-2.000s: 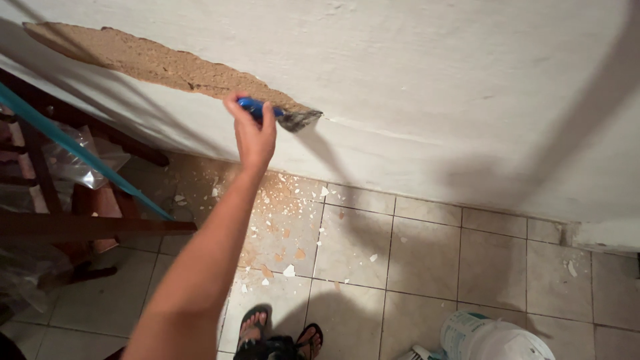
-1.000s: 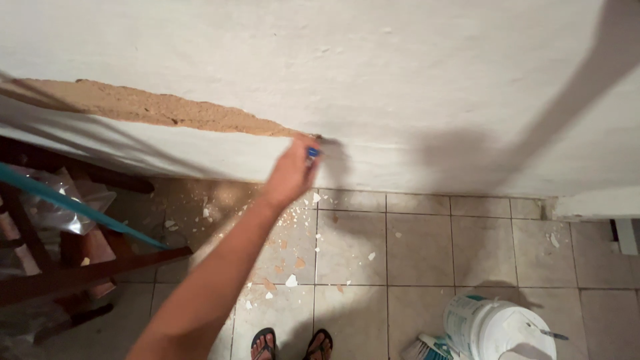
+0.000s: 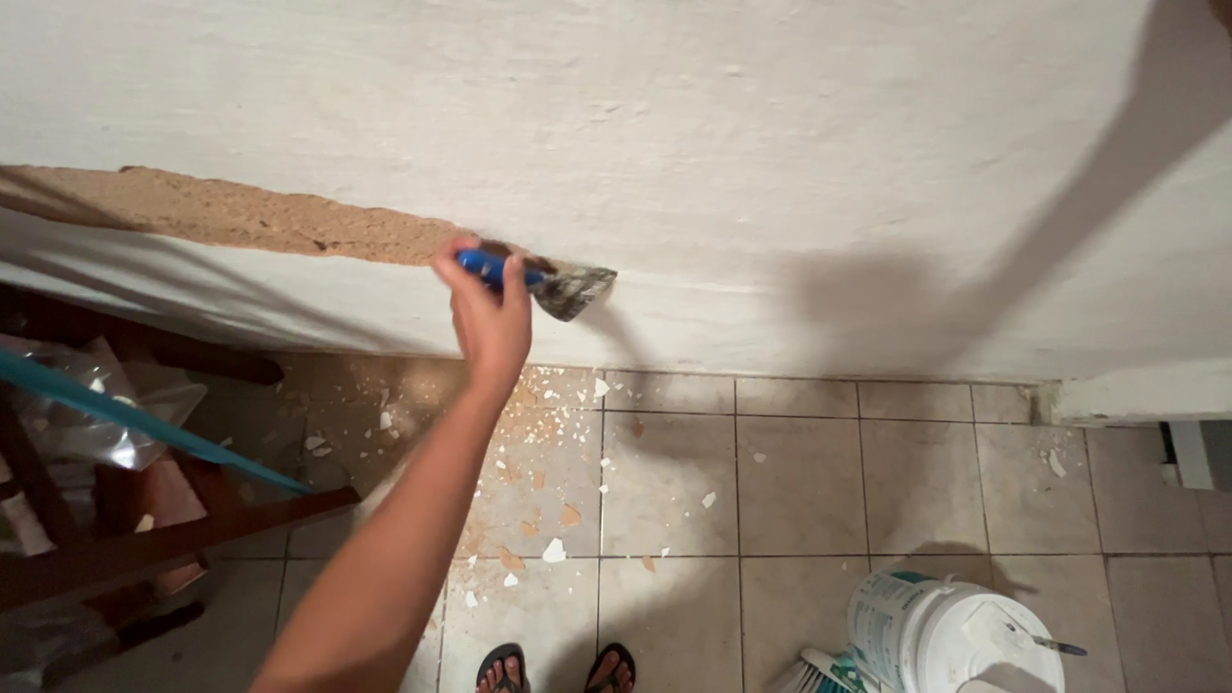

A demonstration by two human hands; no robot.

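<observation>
My left hand (image 3: 489, 313) grips the blue handle of a putty knife (image 3: 575, 291), which reaches up and right from the lower left. The wide, stained metal blade lies against the white wall (image 3: 770, 173), at the right end of a long strip of exposed tan plaster (image 3: 250, 217). The strip has ragged edges where the white coating is gone, and it runs left out of view. From the blade a faint raised line in the coating continues right. My right hand is out of view.
Paint and plaster chips (image 3: 553, 551) lie scattered over the floor tiles. At lower right stand a white lidded bucket (image 3: 895, 616) and a brush (image 3: 828, 672). A dark wooden frame (image 3: 183, 539), a teal bar (image 3: 144, 419) and clear plastic (image 3: 125, 423) are at left. Sandalled feet (image 3: 502, 668) show at the bottom.
The putty knife has turned in my left hand since one second ago; its blade now shows broadly against the wall, where the hand mostly hid it before. The view has shifted.
</observation>
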